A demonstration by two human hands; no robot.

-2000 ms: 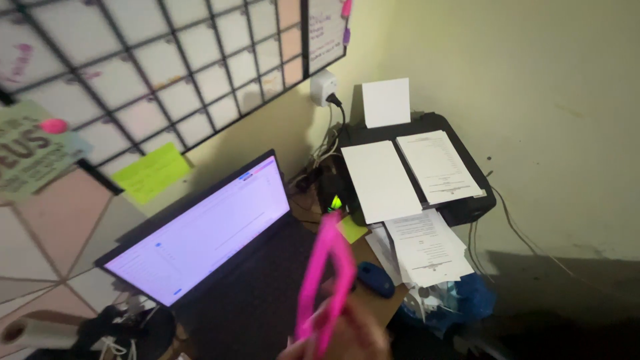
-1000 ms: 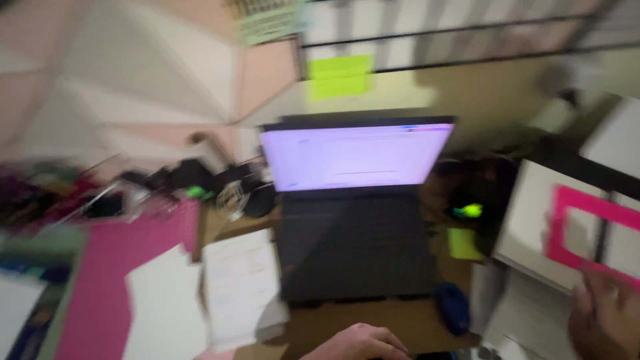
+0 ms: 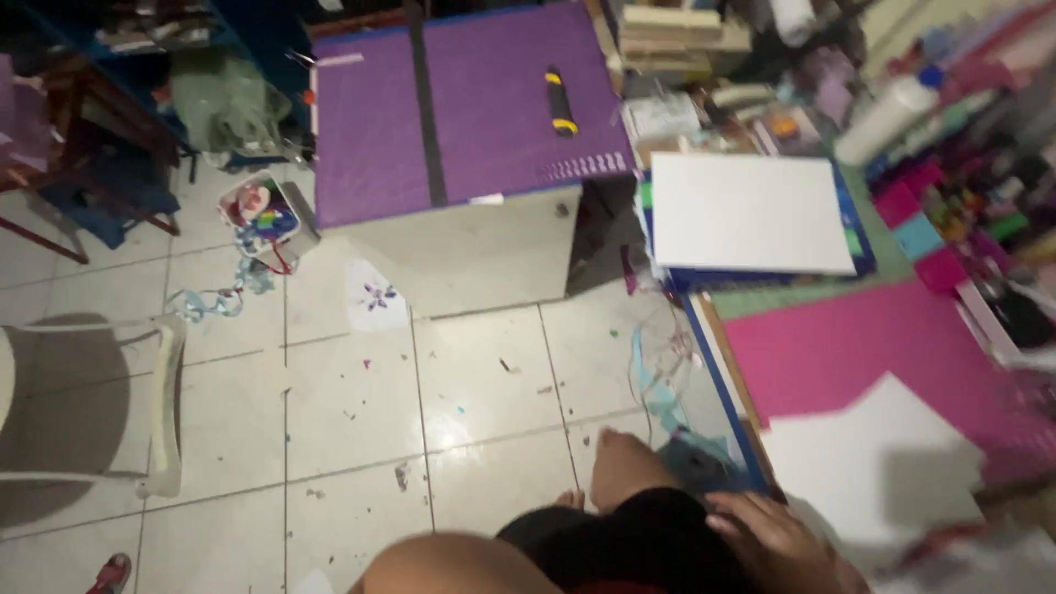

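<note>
At the lower right, what looks like my right hand rests palm down beside my black shorts, close to the blue desk edge. Its fingers are slightly apart and no object shows in it; the palm side is hidden. My left hand is out of view. White paper sheets lie on a pink mat just right of the hand. Farther up the desk, a white sheet tops a blue stack. A black and yellow utility knife lies on a purple-covered surface.
A white chair stands at left on the tiled floor, with paper scraps and light blue ribbon about. A full bin stands beside the purple-topped cabinet. A white bottle and craft supplies crowd the desk's far side.
The view has swung far left and down, from the laptop and printer to the floor and the purple surface. The pink frame that my right hand held is no longer seen.
</note>
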